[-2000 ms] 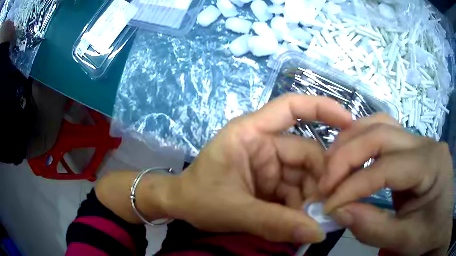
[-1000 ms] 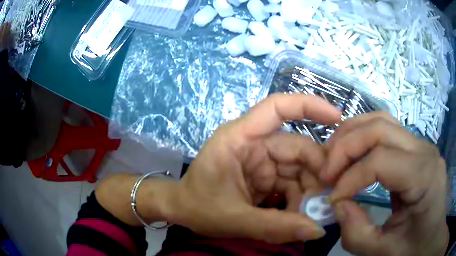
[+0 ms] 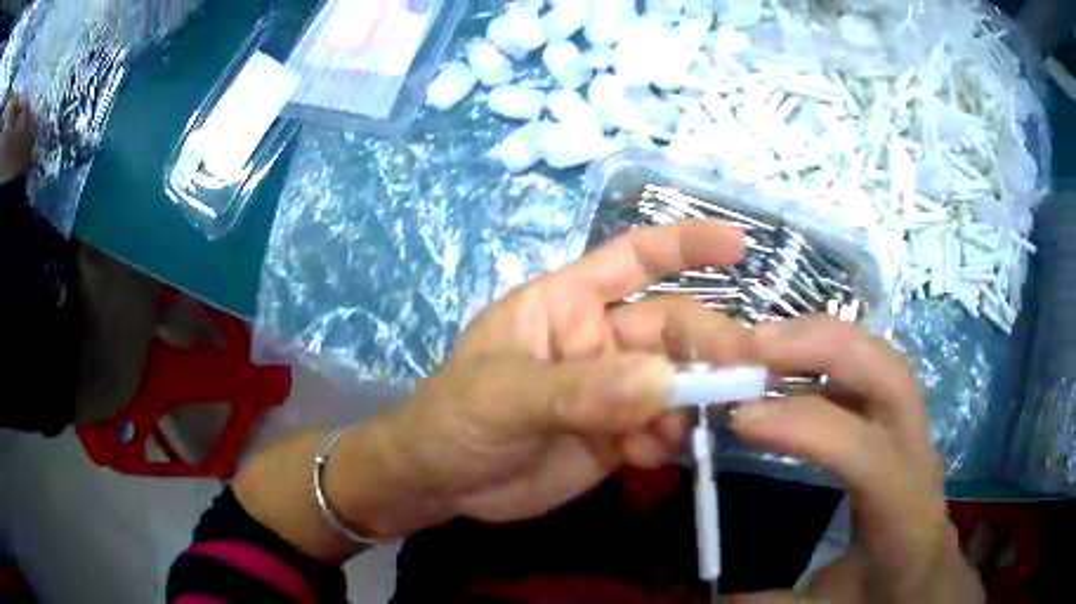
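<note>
My left hand holds a white cap between thumb and fingers, in front of the parts box. The cap shows side-on as a short white bar. A joined shaft and white sleeve hangs down from its middle, with a silver part near the cap and a thin dark tip at the lower end. My right hand is at the cap's right end, blurred, its fingers partly spread. Whether it touches the cap is unclear. The clear parts box full of silver shafts lies just behind the hands.
White oval caps and a heap of white sleeves lie behind the box. Crinkled plastic covers the bench. A printed clear box and a smaller one are at left. Clear trays stand at right. A red stool is below.
The cap has been raised and turned from face-up to side-on, so the white sleeve below it now shows. Both hands have moved up, and my right hand's fingers have opened somewhat.
</note>
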